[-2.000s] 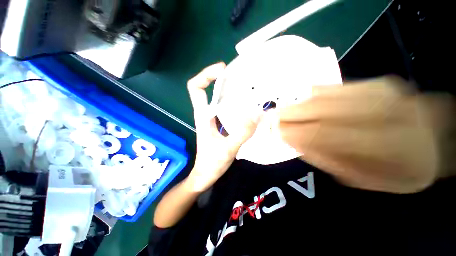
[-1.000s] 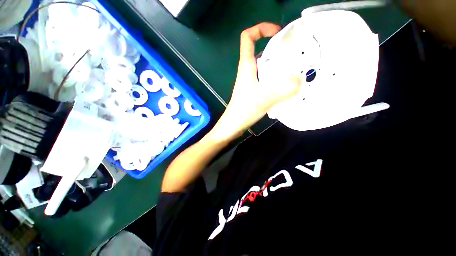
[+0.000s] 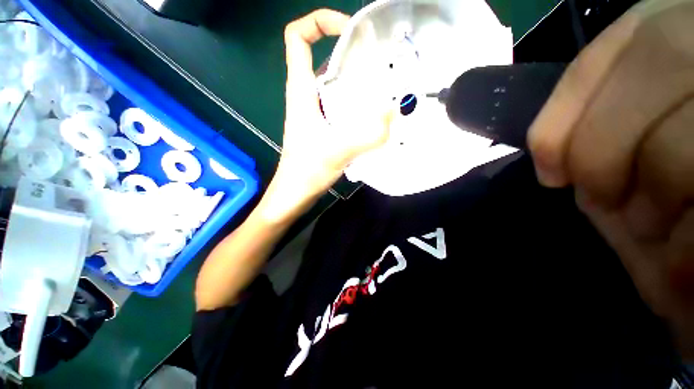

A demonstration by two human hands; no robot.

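Observation:
My left hand (image 3: 319, 129) holds the round white plastic housing (image 3: 449, 152) by its left side, fingers around the rim and thumb on the face near the dark centre hole. A prong of the housing points right at its lower edge. My right hand (image 3: 609, 129), large and cut off by the right edge, grips the black electric screwdriver (image 3: 502, 102). The screwdriver's thin bit points left at the housing face, just right of the centre hole. Whether the tip touches a screw cannot be told; the face is overexposed.
A blue tray (image 3: 221, 148) with many white rings (image 3: 181, 165) is at the left. A white housing with a long arm (image 3: 44, 247) stands at its near side, by black parts (image 3: 65, 327). The green bench lies beneath; my black shirt is below.
My right hand has come back in from the upper right with the black screwdriver, its bit now at the housing. The housing and left hand appear further left and higher as the view shifted.

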